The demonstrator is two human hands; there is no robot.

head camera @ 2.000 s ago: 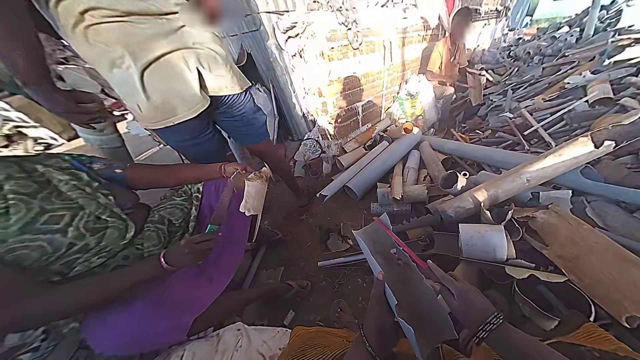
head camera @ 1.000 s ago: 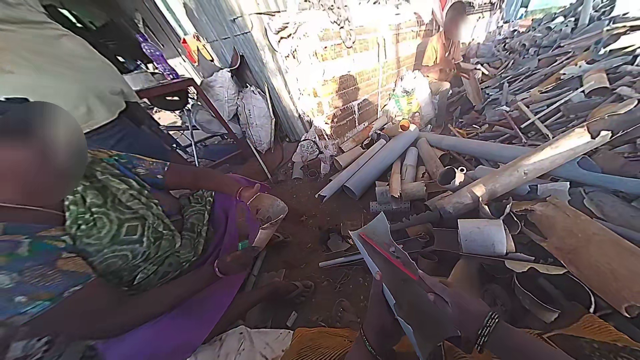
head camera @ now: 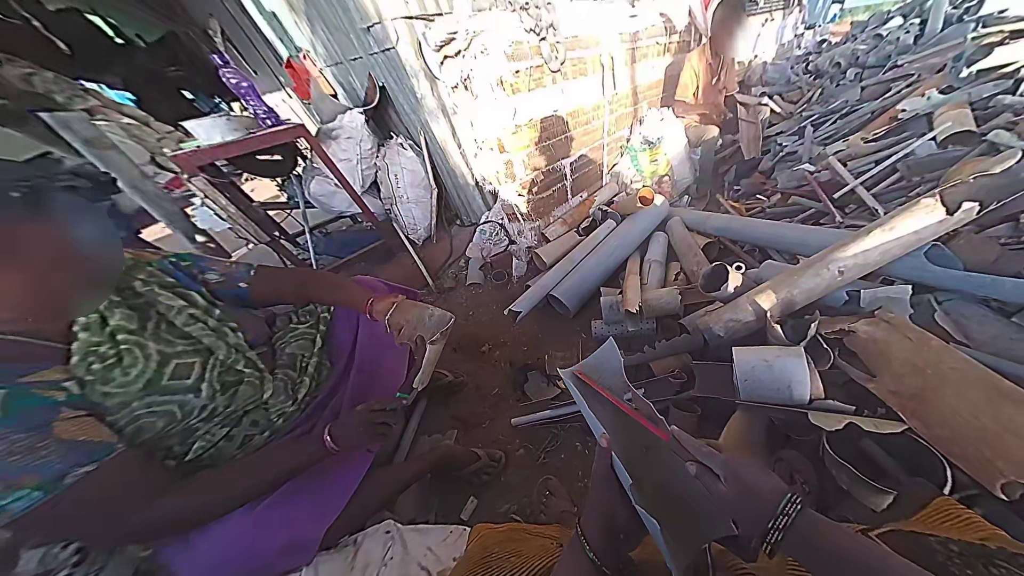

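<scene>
In the lower right of the head view, a broken piece of grey plastic pipe (head camera: 652, 456) stands tilted between my hands. My left hand (head camera: 610, 496) grips its left edge from below. My right hand (head camera: 732, 488) lies against its right side, fingers over the inner face. A thin red strip (head camera: 622, 404) lies slantwise across the upper part of the piece, near my right fingertips; whether my fingers hold it I cannot tell.
A co-worker in a green patterned cloth (head camera: 200, 352) sits close at left, holding a pale pipe piece (head camera: 432, 340). Grey pipes (head camera: 608, 256) and a broken wide pipe (head camera: 936, 392) lie ahead and right. Another person (head camera: 704, 96) sits by the brick wall. Sacks (head camera: 406, 184) stand beside a red metal table (head camera: 240, 144).
The person who stood at the left two seconds ago is out of view. The red strip lies across the pipe piece at a changed slant. The view has shifted somewhat.
</scene>
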